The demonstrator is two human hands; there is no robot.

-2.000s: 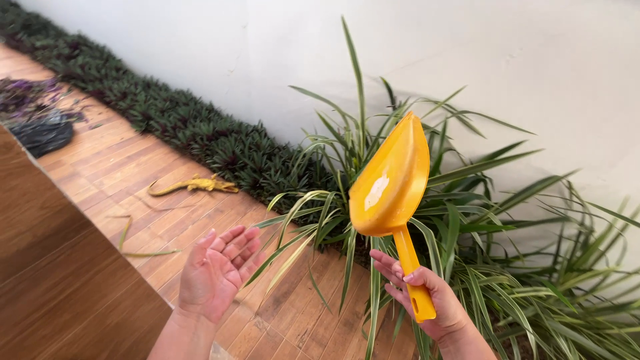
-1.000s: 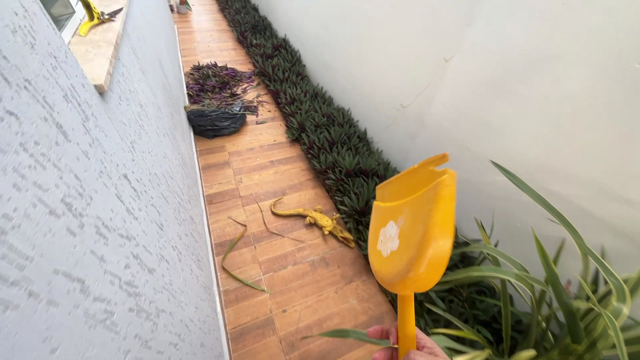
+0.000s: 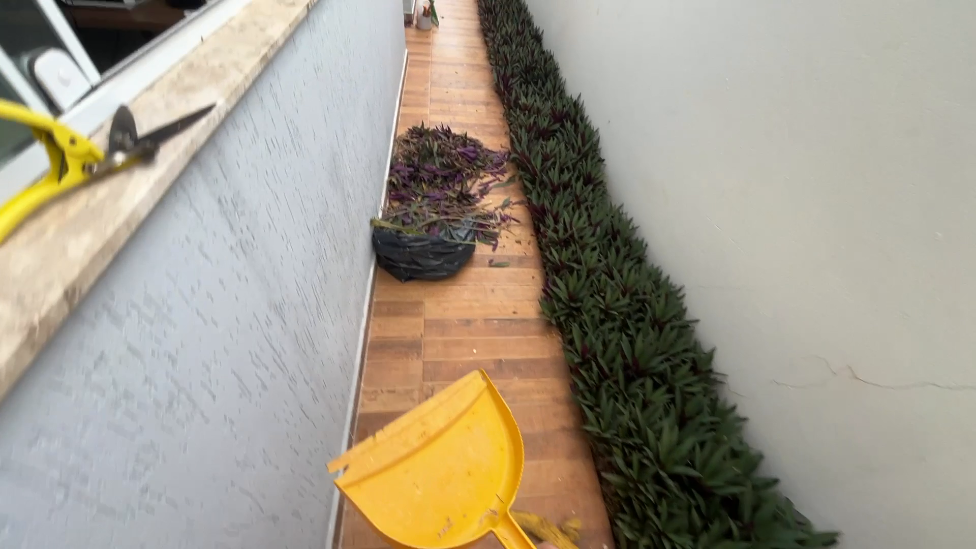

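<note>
A yellow plastic dustpan is held out low in the view, its straight lip pointing up and left and its handle running off the bottom edge. Only a sliver of my right hand shows, at that handle; most of it is cut off. My left hand is out of view. Partly behind the dustpan, a yellow lizard figure lies on the tiled floor. Farther along the path, cut purple and green plants are heaped on and beyond a black plastic bag.
Yellow-handled pruning shears rest on the stone window sill at left. The wood-look tile path runs between a textured grey wall and a dense planted border along a pale wall. A pot stands far ahead.
The view has swung left and along the path. The dustpan, earlier upright at right, is now lower and tilted left. My left hand, open two seconds ago, has left the view.
</note>
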